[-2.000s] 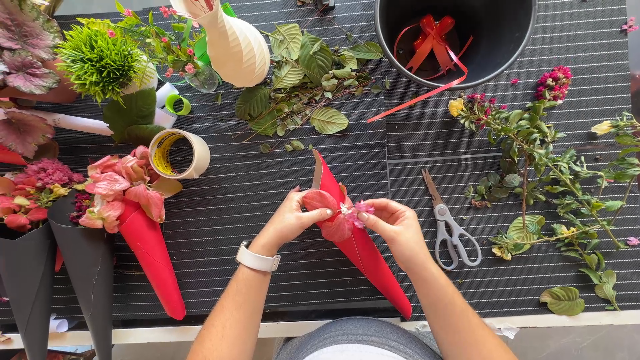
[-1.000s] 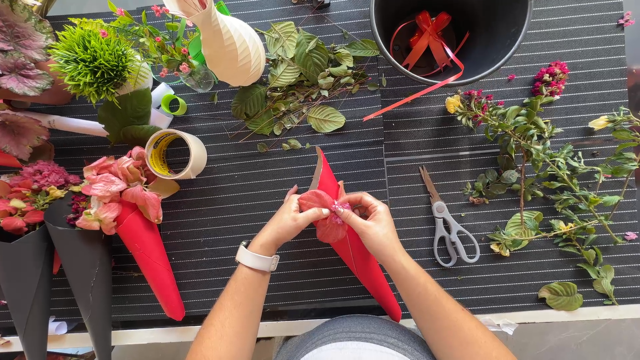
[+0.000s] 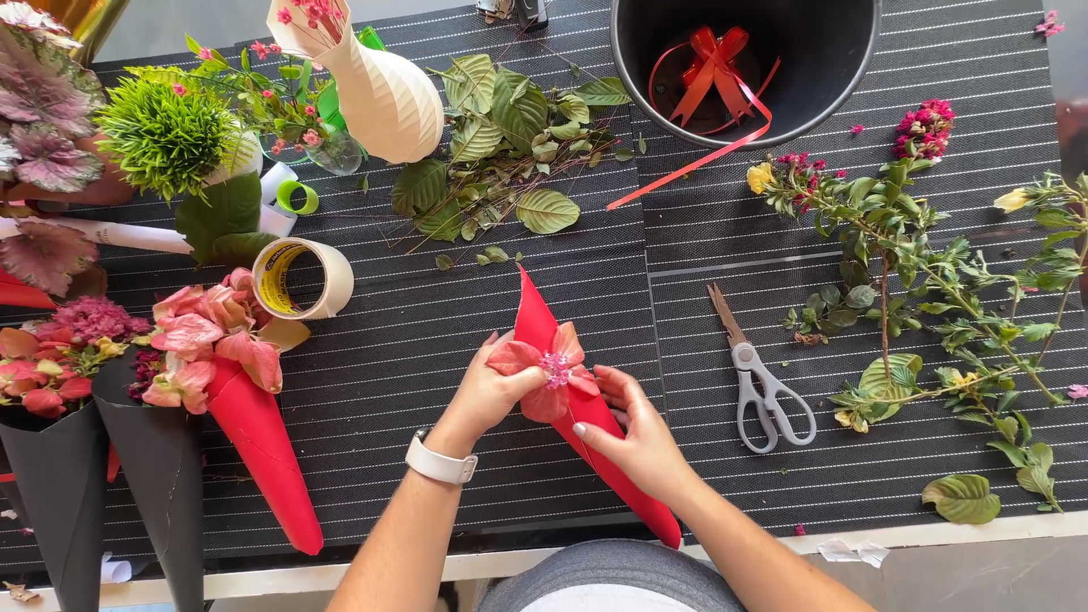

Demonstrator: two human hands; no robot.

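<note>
A red paper cone lies slantwise before me, its pointed end toward the table's front edge. My left hand holds a salmon-pink flower with a small pink blossom at its middle against the cone, thumb on the petals. My right hand rests loosely along the cone's right side, thumb on the paper and fingers apart; whether it grips the cone is unclear. Grey-handled scissors lie partly open to the right. A filled red cone and black paper cones with flowers are at the left.
A tape roll stands near the filled cones. Behind are a cream vase, cut leaves and a black bucket with a red ribbon bow. Flowering stems spread at the right. The table edge runs in front.
My right hand has drawn back from the flower's centre to the cone's right side, fingers spread. My left hand stays on the flower, whose petals now show more fully.
</note>
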